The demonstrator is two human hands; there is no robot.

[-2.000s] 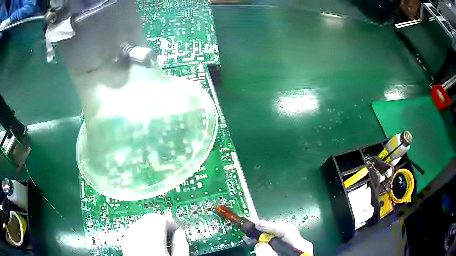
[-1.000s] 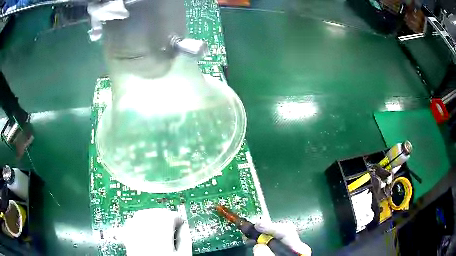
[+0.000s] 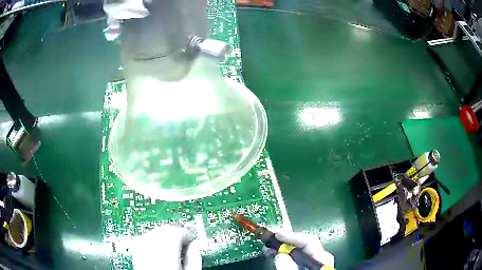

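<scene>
A large green circuit board [image 3: 243,198] lies flat under the clear round fume hood [image 3: 179,195], which hides part of it. My right hand [image 3: 304,250], in a white glove, holds a soldering iron [image 3: 272,240] with a black and yellow grip; its copper-orange front points at the pads near the board's front right. My left hand [image 3: 165,249], in a white glove and cut off by the lower edge, is over the front of the board. Its fingertips are blurred, and I cannot tell what it holds. A thin wire runs down from a metal-framed piece [image 3: 22,143] at left.
A black divided tray [image 3: 364,203] at right holds a bottle [image 3: 427,162], a yellow ring [image 3: 428,204] and yellow tools. Another tray at the left edge holds a bottle [image 3: 21,189] and a yellow-rimmed cup [image 3: 20,229]. A second green board [image 3: 224,21] lies behind the first.
The whole view has shifted, so hood and board appear farther right. The iron's front and my right hand also sit slightly farther right in view. My right hand still holds the iron.
</scene>
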